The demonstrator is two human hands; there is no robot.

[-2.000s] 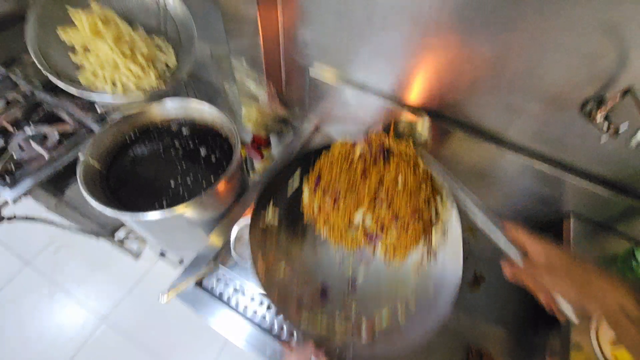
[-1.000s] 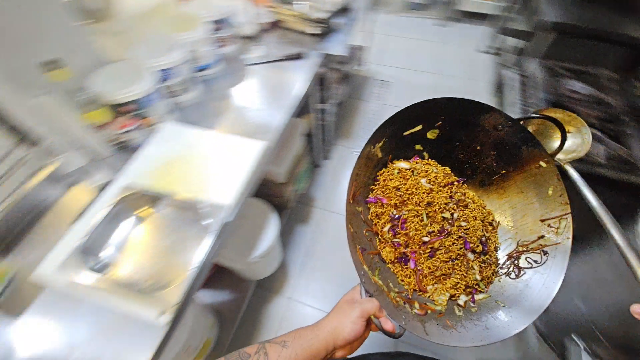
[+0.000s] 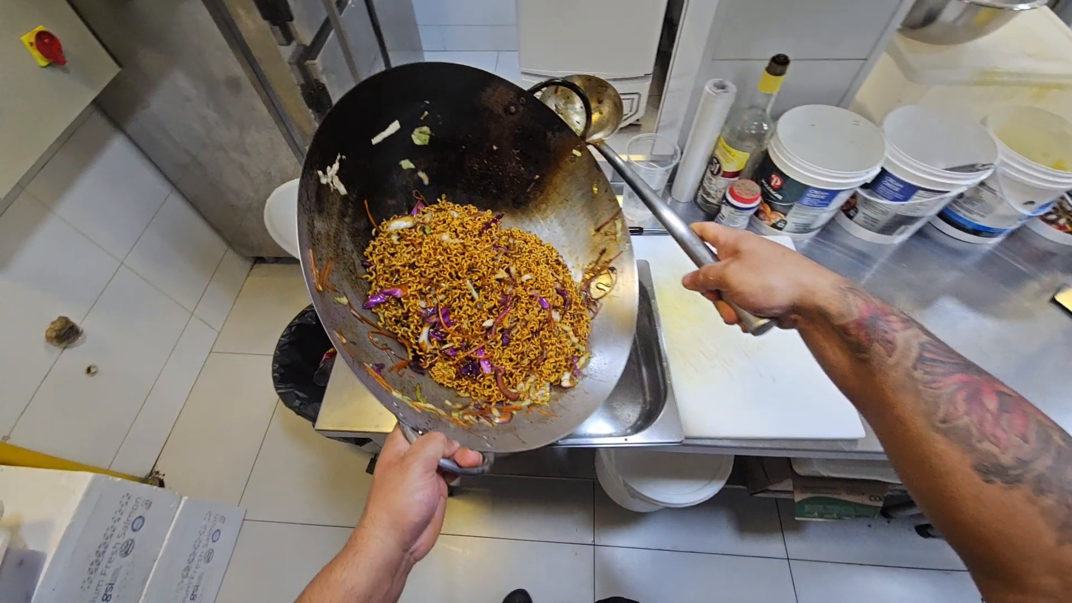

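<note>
A large steel wok (image 3: 502, 142) is tilted in mid-view, holding fried noodles (image 3: 477, 301) with purple cabbage and carrot strips. My left hand (image 3: 410, 486) grips its near loop handle. My right hand (image 3: 745, 276) is closed around the handle of a steel ladle (image 3: 662, 209), whose bowl rests by the wok's far loop handle. Below the wok, partly hidden by it, is a rectangular steel pan (image 3: 657, 377) beside a white cutting board (image 3: 754, 377).
White plastic tubs (image 3: 829, 151), a glass bottle (image 3: 745, 134) and a plastic-wrap roll (image 3: 703, 142) line the counter at right. A lined bin (image 3: 297, 360) stands below left, a white box (image 3: 109, 536) lower left, and a white bucket (image 3: 662, 477) under the counter.
The wok of noodles was over the stove area two seconds ago and is now over the steel counter. The view has swung widely. My right hand now shows clearly on the ladle handle.
</note>
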